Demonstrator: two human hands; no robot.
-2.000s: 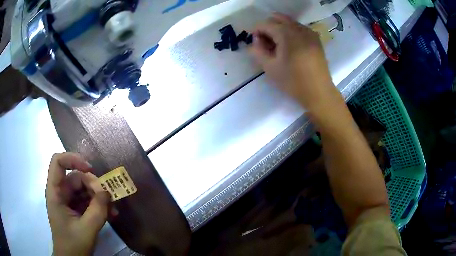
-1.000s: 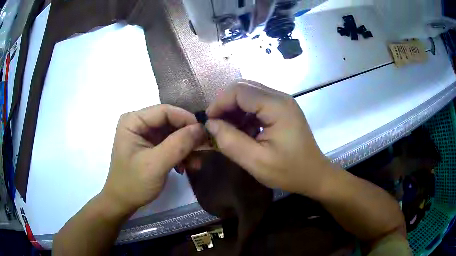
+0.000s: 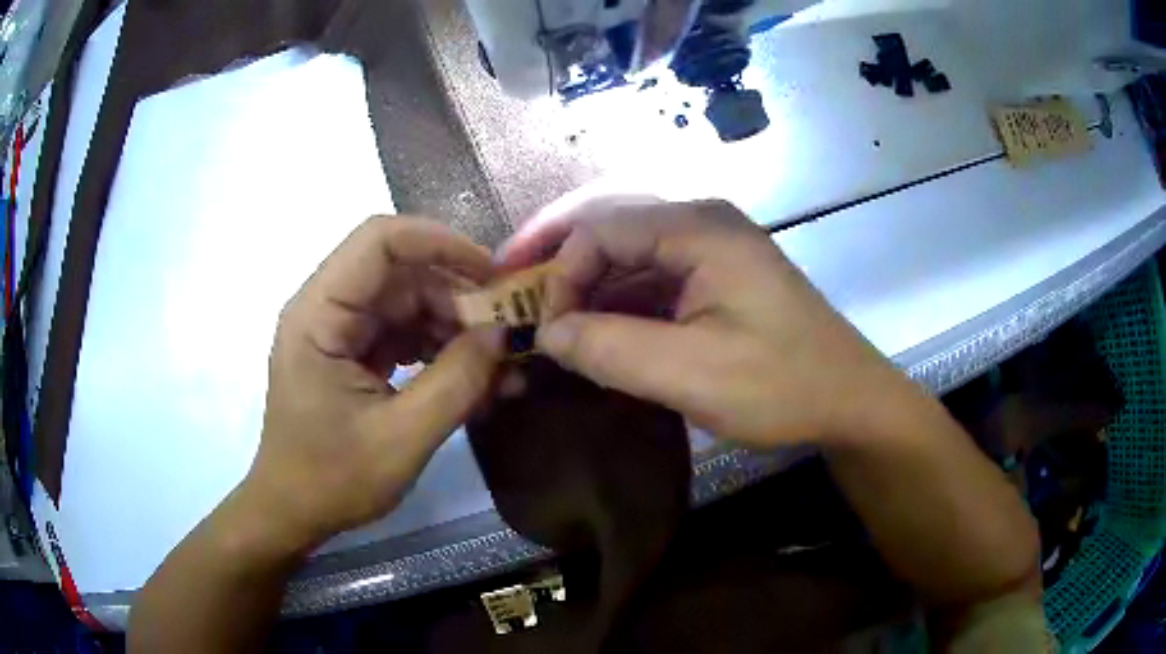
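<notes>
My left hand (image 3: 371, 371) and my right hand (image 3: 703, 319) meet at the centre, both gripping a tan label (image 3: 518, 302) with dark print. A small black tab (image 3: 520, 337) lies against the label's lower edge between my thumbs. The label is held above a long dark-brown cloth strip (image 3: 575, 454), which runs from under my hands up beside the sewing machine head (image 3: 524, 45) and hangs over the table's front edge. My fingers hide part of the label.
A heap of black tabs (image 3: 903, 67) lies on the machine bed, with a tan label stack (image 3: 1042, 132) to its right. A dark block (image 3: 735, 113) hangs beside the lit needle area. Gold-coloured labels (image 3: 512, 608) lie below the table edge. A green basket (image 3: 1138, 422) stands at right.
Since one second ago, the label has turned so its printed face shows, and the black tab has moved from above the thumbs to the label's lower edge. Earlier, my right hand was by the tab heap.
</notes>
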